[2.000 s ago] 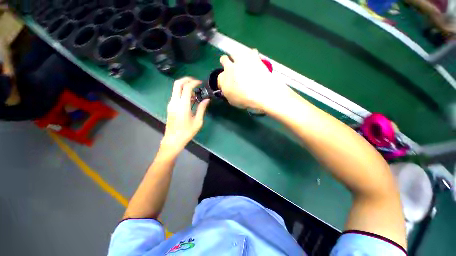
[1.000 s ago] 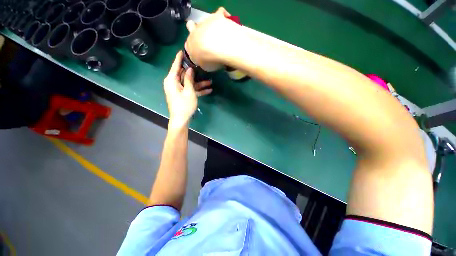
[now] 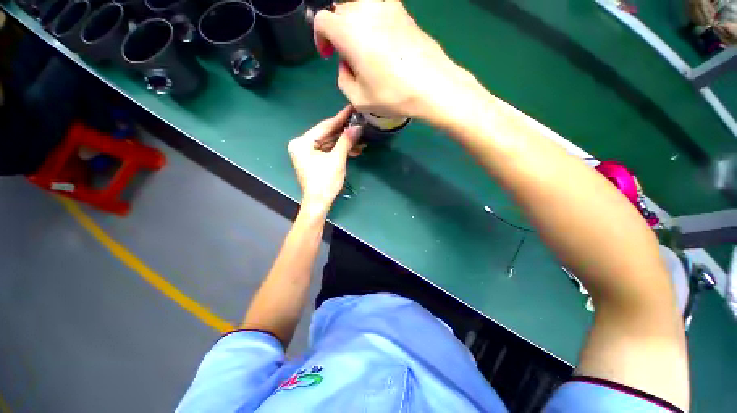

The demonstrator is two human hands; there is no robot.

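Note:
My left hand [image 3: 322, 161] is at the middle of the bench, its thumb and fingers pinching at the near side of a dark core with a cream band [image 3: 386, 122]. My right hand [image 3: 380, 60] is over the core from above, its fingers bent. It covers most of the core, and what its fingertips touch cannot be told. Several black barrel housings [image 3: 202, 36] stand in rows at the upper left, open ends up, small side stubs facing me. A thin dark wire [image 3: 517, 242] lies on the bench to the right.
A magenta ring part [image 3: 618, 179] lies beyond my right forearm. A whitish round tub [image 3: 675, 278] is partly hidden behind that arm. The green bench [image 3: 436, 242] borders the conveyor with pale rails [image 3: 659, 44]. A red stool [image 3: 101, 169] stands on the floor at left.
The black housing earlier held between my hands no longer shows there; the cream-banded core shows under my right hand. My left hand has shifted slightly right. More of the wire at right is uncovered.

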